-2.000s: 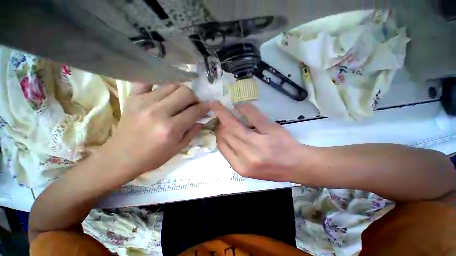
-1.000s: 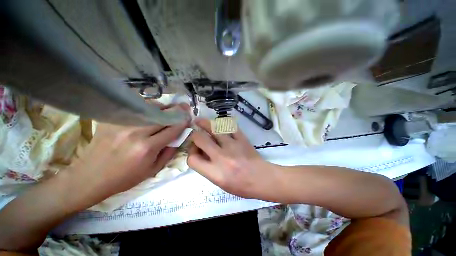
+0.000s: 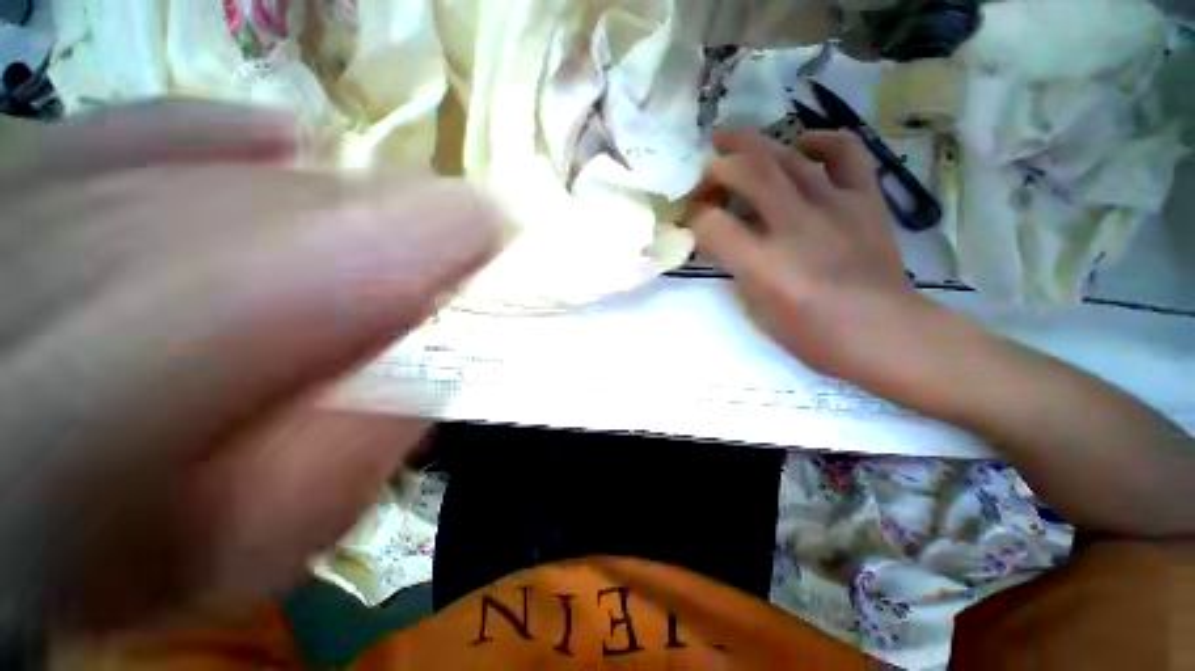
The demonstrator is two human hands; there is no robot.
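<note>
My left hand is large and blurred close to the camera, raised off the work, fingers extended and apart; nothing shows in it. My right hand rests on the table right of the cream cloth, its bent fingertips pinching the cloth's right edge. The cloth is bunched and overexposed, joined to the cream floral garment behind. The black thread snips lie just beyond my right hand. The needle area is partly hidden by cloth and fingers.
A crumpled floral piece lies right of the snips. Part of the dark machine tension parts shows at the top. The white table edge has printed ruler marks. Floral cloth hangs below the table at right.
My left hand has left the needle area and come up close to the camera. My right hand stays at the work. The view has shifted, so the machine head is mostly out of view.
</note>
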